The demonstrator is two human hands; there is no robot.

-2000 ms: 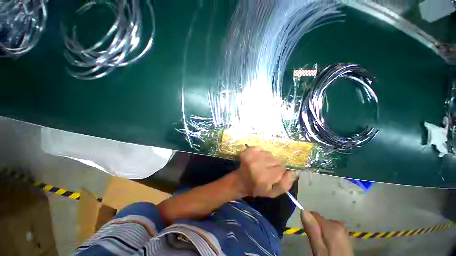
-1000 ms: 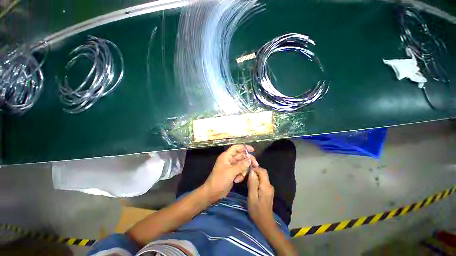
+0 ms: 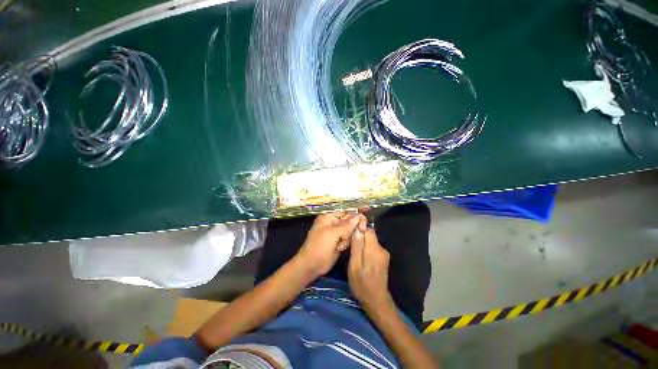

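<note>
My left hand (image 3: 325,243) and my right hand (image 3: 369,265) meet fingertip to fingertip just below the bench's near edge. Both pinch a thin piece (image 3: 356,212), of which only a tiny pale bit shows; the fingers hide the rest. The cream-yellow taped block (image 3: 338,183) lies on the near edge of the green bench, just beyond my hands, under shiny clear film. A curved fan of fine whitish strands (image 3: 292,86) runs from behind the block to the far side.
A dark-silver coil (image 3: 387,108) with a small tag (image 3: 357,77) lies right of the strands. Two silver-grey coils (image 3: 133,108), (image 3: 20,119) lie left. A white scrap (image 3: 595,95) and dark bundle (image 3: 615,47) lie far right. A white bag (image 3: 144,258) and blue bin (image 3: 516,202) are below.
My right hand has come from the lower right to meet my left hand, and the white length seen between them earlier is now mostly hidden. The view has also shifted.
</note>
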